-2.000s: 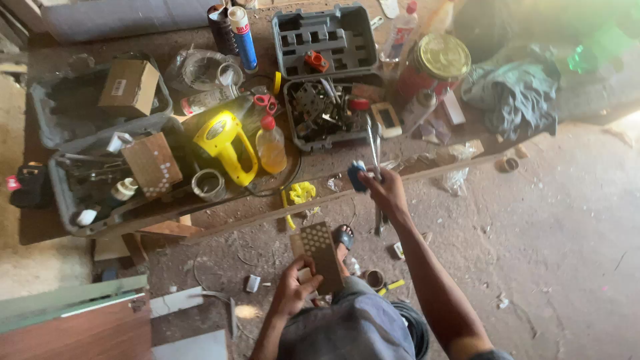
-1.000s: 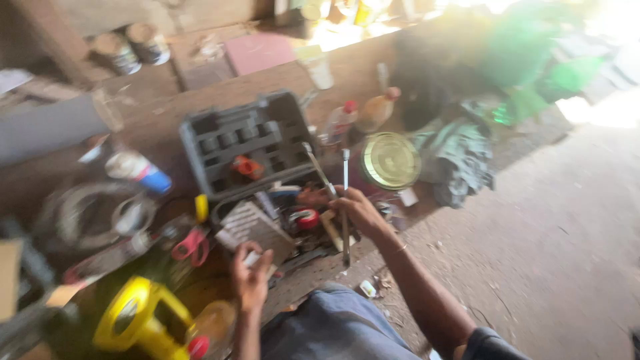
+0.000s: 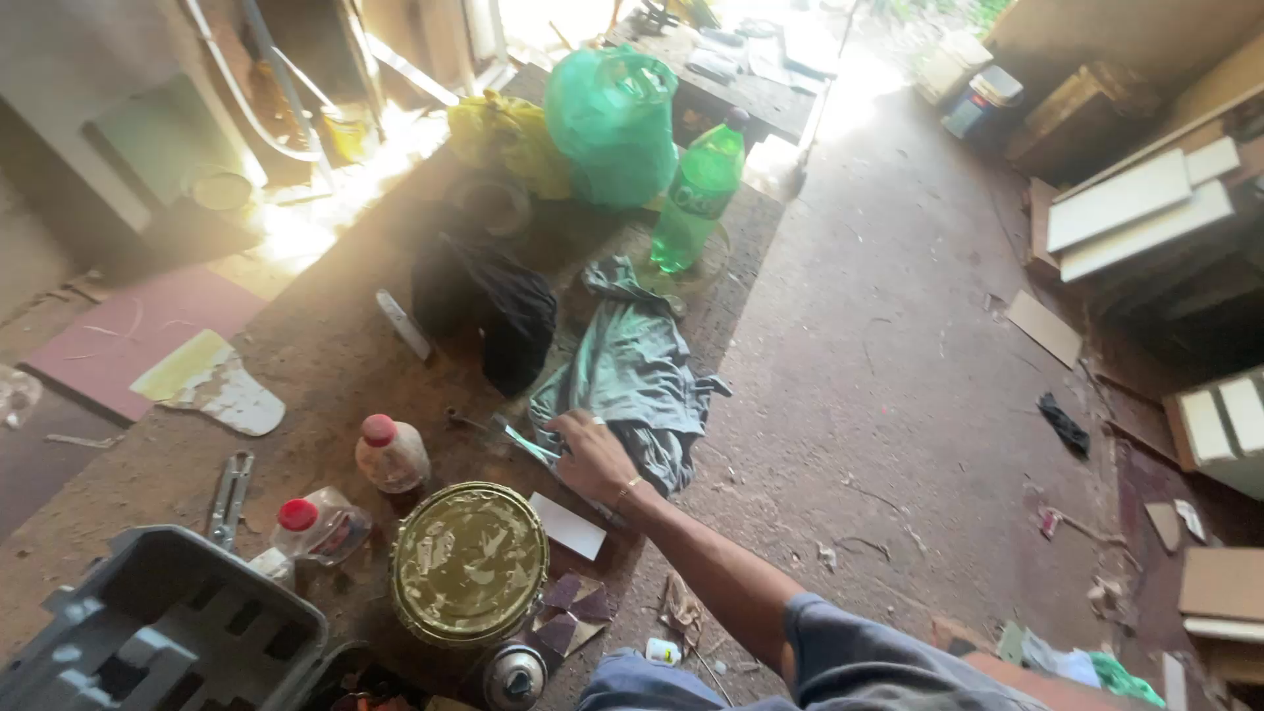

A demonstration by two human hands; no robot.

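Observation:
My right hand point(image 3: 595, 456) reaches over the workbench point(image 3: 326, 360), at the near edge of a crumpled grey-green cloth point(image 3: 632, 370). Slim metal tools point(image 3: 525, 441) stick out from under its fingers to the left; their kind cannot be told. A white flat piece point(image 3: 568, 526) lies just below the hand. To the lower left stands a round can with a stained gold lid point(image 3: 470, 563), and beside it are two plastic bottles with red caps point(image 3: 392, 453) point(image 3: 322, 525). A black plastic bag point(image 3: 509, 316) lies left of the cloth. My left hand is out of view.
A grey plastic tool case point(image 3: 158, 632) lies open at the lower left, near a spray can point(image 3: 515, 676). Farther back are a green soda bottle point(image 3: 698, 193), a green bag point(image 3: 612, 123) and a yellow bag point(image 3: 509, 143). White boards point(image 3: 1136, 217) are stacked at the right.
The view has swung far to the right along the bench. My right hand, earlier by the tool case, is now at the cloth. My left hand has left the view.

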